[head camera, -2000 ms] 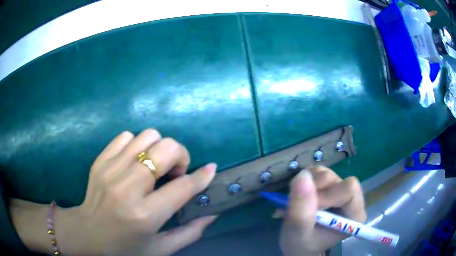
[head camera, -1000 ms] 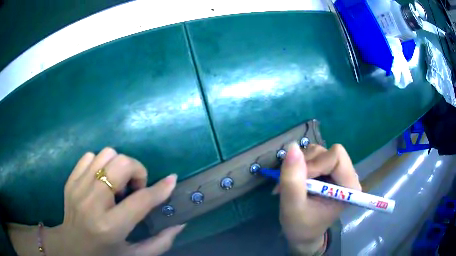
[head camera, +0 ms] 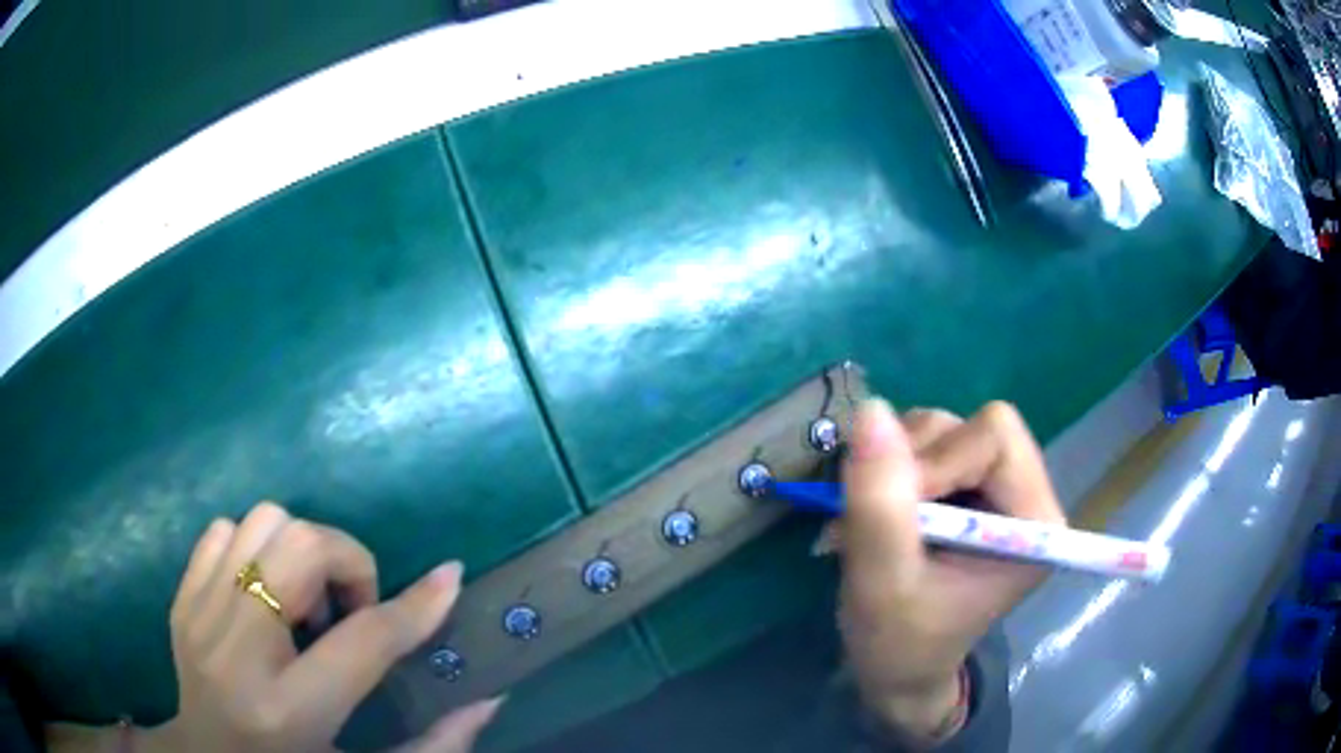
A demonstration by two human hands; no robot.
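A grey-brown bar-shaped housing [head camera: 641, 547] lies slantwise on the glossy green worktop, with a row of several round silver fittings along it. My left hand [head camera: 302, 633], bare with a gold ring, grips the bar's lower left end between thumb and fingers. My right hand [head camera: 941, 559] holds a white paint marker [head camera: 1030, 540] between thumb and fingers. The marker's blue tip is at the second fitting [head camera: 755, 478] from the bar's upper right end. My right fingertips partly hide that end.
A blue bin [head camera: 1000, 88] at the upper right holds a translucent bottle [head camera: 1096, 37] and a white tissue [head camera: 1118, 155]. Thin dark metal lines lie beside it. A crumpled clear bag [head camera: 1257, 162] is farther right. A blue stool [head camera: 1213, 368] stands beyond the worktop edge.
The view has shifted, so the bar and bin appear farther left. The marker tip has moved along the bar from below the fittings to a fitting, then to one nearer the upper right end.
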